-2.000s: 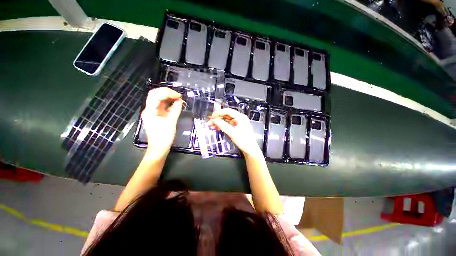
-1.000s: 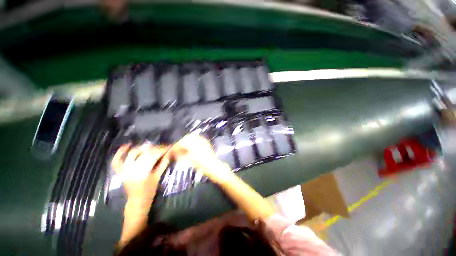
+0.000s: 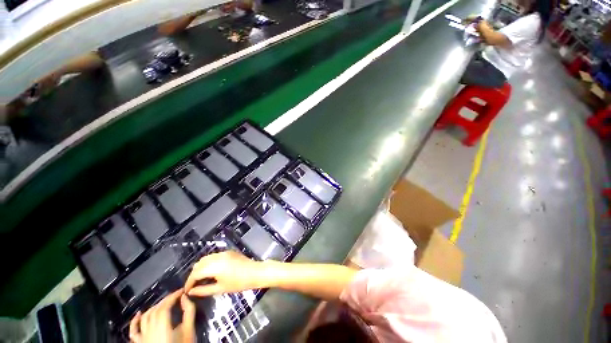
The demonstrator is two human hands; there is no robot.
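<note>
A black blister tray (image 3: pixel 242 194) lies slanted on the green bench, with grey phone cases (image 3: pixel 175 201) in its pockets. My right hand (image 3: pixel 228 273) is over the tray's near part, shut on a clear gridded sheet (image 3: pixel 234 316) that shows on both sides of it. My left hand (image 3: pixel 161 323) is at the bottom edge, partly cut off, its fingers bent. The fingertips of both hands meet; anything small between them is hidden. The near left pockets are covered by my hands and the sheet.
A smartphone (image 3: pixel 51 324) lies at the lower left, cut off. Brown cardboard (image 3: pixel 423 213) and white sheeting (image 3: pixel 385 242) are below the bench edge at right. A person (image 3: pixel 512 43) is at the far right bench, beside a red stool (image 3: pixel 474 110). Dark parts lie across the belt.
The view has swung to the right, so the tray now appears slanted and the far bench and a person have come in. My hands stay together over the tray, now lower in the picture.
</note>
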